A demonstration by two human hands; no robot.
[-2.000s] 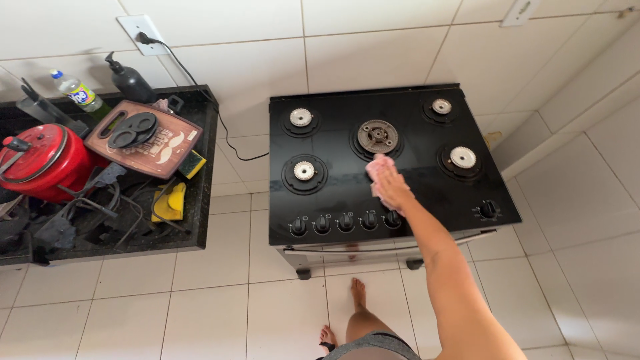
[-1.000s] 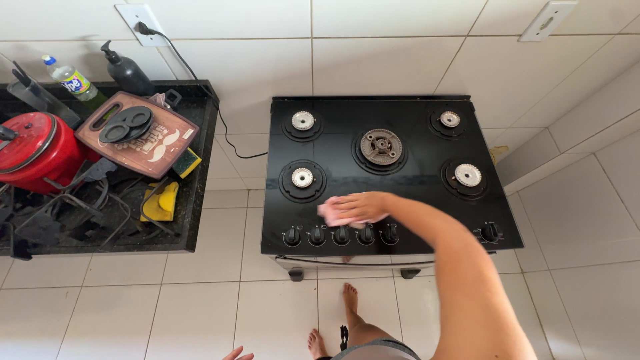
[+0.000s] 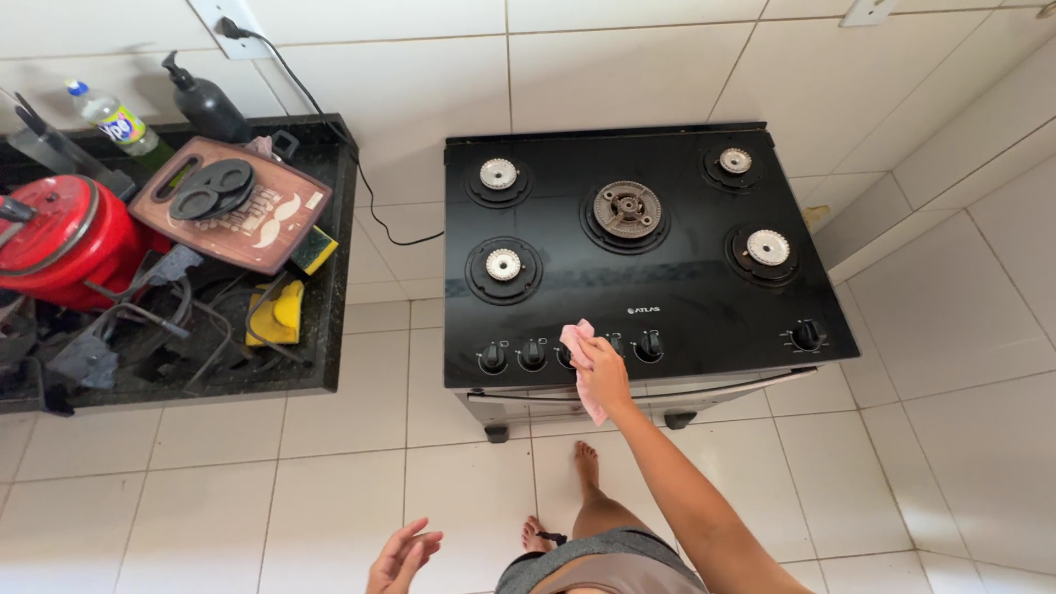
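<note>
My right hand (image 3: 604,375) grips a pink cloth (image 3: 580,342) at the front edge of a black Atlas gas cooktop (image 3: 561,305). The cloth lies by the middle control knobs, partly covering them, and its lower end hangs past the front edge. Knobs (image 3: 533,355) stand on both sides of the hand, with another knob (image 3: 808,334) at the far right. The burners have no grates on them; a large central burner (image 3: 627,209) sits among smaller ones with pale caps (image 3: 502,265). Low in view, my left hand (image 3: 404,557) is held over the floor with fingers apart, holding nothing.
On the dark stone counter (image 3: 330,363) at left are a red pot (image 3: 74,239), a cutting board (image 3: 272,239) bearing black burner caps (image 3: 213,188), metal grates (image 3: 177,285), a yellow cloth or sponge (image 3: 276,313), a green-yellow sponge (image 3: 315,250) and bottles (image 3: 210,99). A black power cord (image 3: 367,198) runs behind.
My right hand and the cloth have moved from beside the central burner to the front knobs. My left hand, out of view two seconds ago, now shows low in the view.
</note>
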